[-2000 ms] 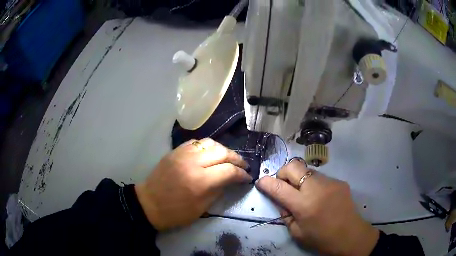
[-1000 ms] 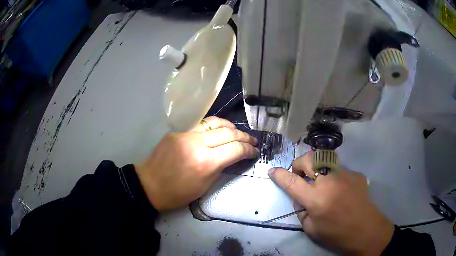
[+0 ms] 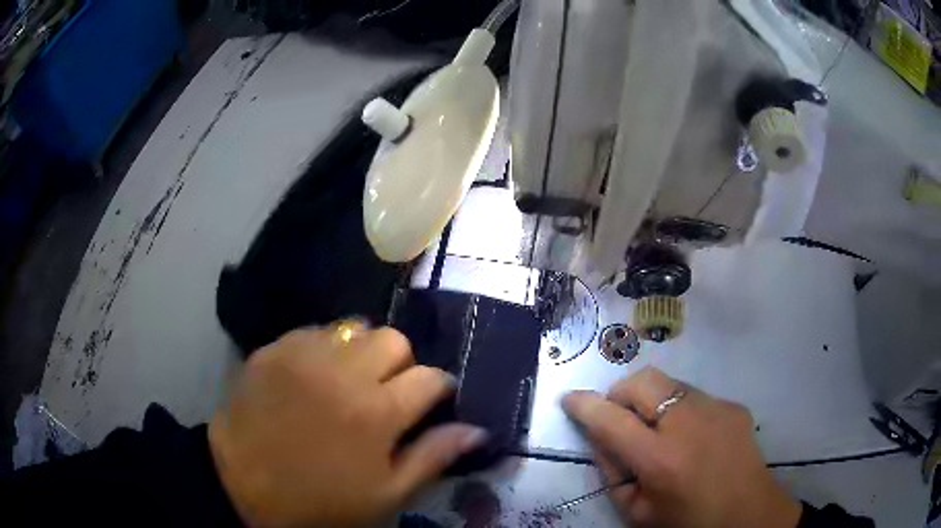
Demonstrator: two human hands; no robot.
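Note:
The dark garment piece [image 3: 497, 361] lies left of the presser foot [image 3: 555, 294], with a pale stitch line along its band; more dark cloth spreads back and left under the lamp. My left hand [image 3: 335, 418], slightly blurred, grips the garment piece near its front left, thumb on top. My right hand [image 3: 676, 438] rests on the machine bed right of the cloth, apart from it, with a slim pointed tool [image 3: 593, 497] held under its fingers. The round needle plate [image 3: 580, 328] shows beside the foot. The needle tip is not clear.
The machine head [image 3: 609, 113] stands above, with the cream lamp [image 3: 433, 160] at its left and the ribbed tension dial [image 3: 658, 315] at its right. A small round disc [image 3: 619, 343] is on the bed. Thread snips [image 3: 898, 427] lie far right. A blue bin [image 3: 98, 77] stands upper left.
My left hand has moved left and toward me with the garment piece, which now shows wider and left of the foot. My right hand has moved slightly toward me, uncovering the round disc.

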